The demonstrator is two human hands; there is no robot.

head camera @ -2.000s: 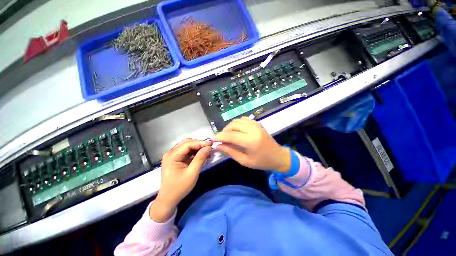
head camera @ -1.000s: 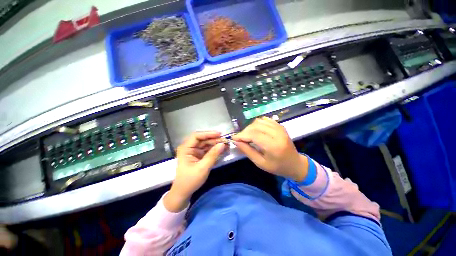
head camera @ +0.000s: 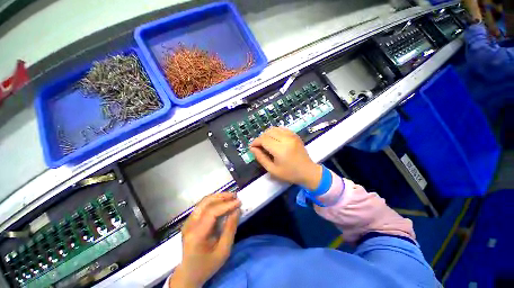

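Note:
My right hand (head camera: 284, 156), with a blue wrist strap (head camera: 322, 185), is over the lower left corner of a green circuit board (head camera: 282, 115) in a black carrier. Its fingertips are pinched at the board; whether they hold a component is too small to tell. My left hand (head camera: 209, 233) is at the conveyor rail (head camera: 256, 194), fingers bent, thumb and fingertips a little apart; anything between them cannot be made out. A second circuit board (head camera: 70, 242) lies in its carrier at the lower left.
Behind the carriers stand a blue bin of grey leaded components (head camera: 121, 90) and a blue bin of orange ones (head camera: 194, 70). A red holder (head camera: 14, 81) is at far left. More carriers (head camera: 407, 48) run right. A blue crate (head camera: 451, 135) is below right. Another person's sleeve (head camera: 486, 53) shows upper right.
My hands, earlier together at the rail, are now apart. The right hand is over the board and the left stays near the rail. The view has shifted, and the carriers sit further left.

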